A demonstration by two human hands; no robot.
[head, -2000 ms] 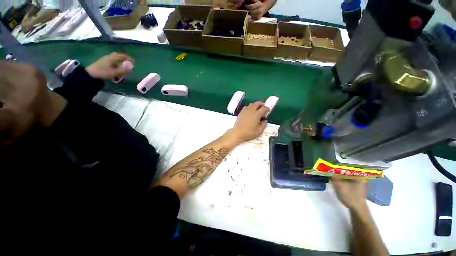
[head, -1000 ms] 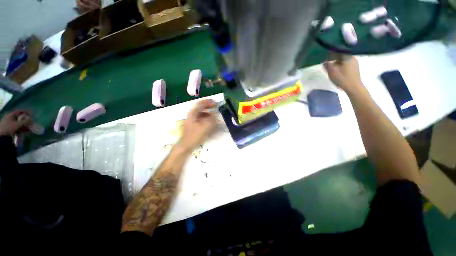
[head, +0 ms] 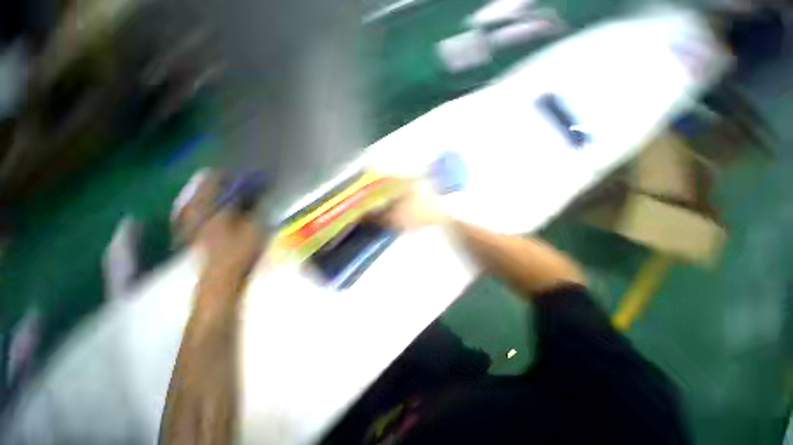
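Observation:
The view is strongly blurred. My left hand [head: 230, 235] reaches to the belt's near edge, its fingers at a pale pink housing [head: 185, 204]; whether they grip it is unclear. My right hand [head: 413, 207] is at the right side of the press fixture [head: 352, 252], just under the yellow and red warning label [head: 335, 213]. Its fingers are partly hidden, and I cannot tell whether they hold anything. The grey press body [head: 291, 87] stands above, blurred.
More pink housings lie on the green belt, at left [head: 122, 256] and beyond the bench [head: 465, 50]. The blue-grey control box [head: 448, 172] and dark smartphone [head: 563, 119] lie on the white bench [head: 496, 130]. An open carton [head: 669, 226] stands on the floor at right.
The view has swung right. My right hand has come from the belt's far right side to the press fixture. My left hand has moved from the bench beside the fixture to a housing at the belt.

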